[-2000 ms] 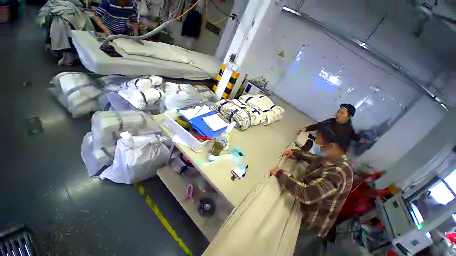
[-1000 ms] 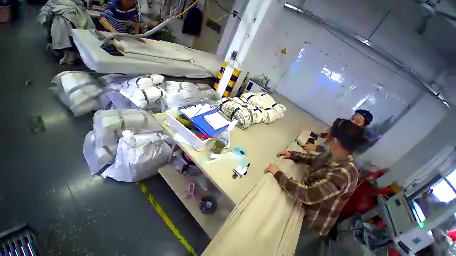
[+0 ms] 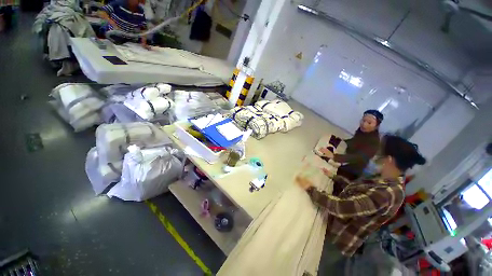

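Observation:
Neither of my hands is in the picture. A long beige curtain panel (image 3: 275,237) lies in lengthwise folds along the right side of the cream worktable (image 3: 232,186) and runs out at the bottom edge. A person in a plaid shirt has blurred hands over its far end. Beside them, a person with a dark cap has hands at a folded curtain bundle (image 3: 327,146) with a dark brown band.
A tool tray (image 3: 197,146) holds a blue clipboard (image 3: 222,132). A turquoise tape roll (image 3: 256,163) lies near it, tied curtain rolls (image 3: 280,116) behind. Packed sacks (image 3: 143,172) stand on the floor left. Another person works at a padded table (image 3: 97,67). Metal bars (image 3: 20,267) show bottom left.
The plaid-shirted person has moved right and turned, hands lifting off the panel's edge. The banded bundle shows more clearly, with the capped person's hands at it. The hose on the padded table has been raised.

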